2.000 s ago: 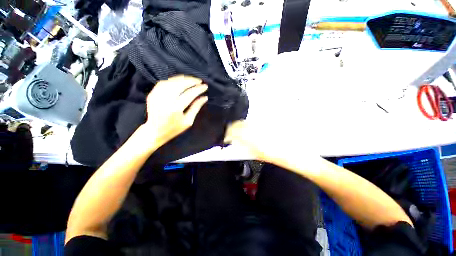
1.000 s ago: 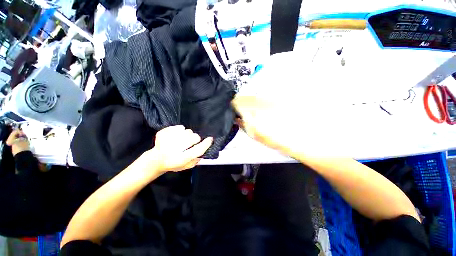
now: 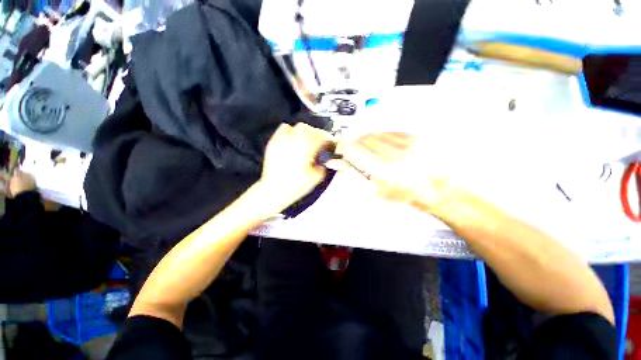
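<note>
A large heap of black garment cloth lies left of the needle and reaches the table's front edge. My left hand is closed on an edge of the cloth just in front of the presser foot. My right hand meets it from the right, its fingertips pinching the same small dark edge between the hands. The needle point itself is too small to tell.
The white machine has a blue stripe, with a black strip over it and a wooden-handled tool beside it. Red scissors handles lie at right. A grey motor housing and another person's hand are at left.
My left hand has moved up and right to meet my right hand at the cloth edge. The ribbed cloth has shifted on the heap. The view has turned slightly.
</note>
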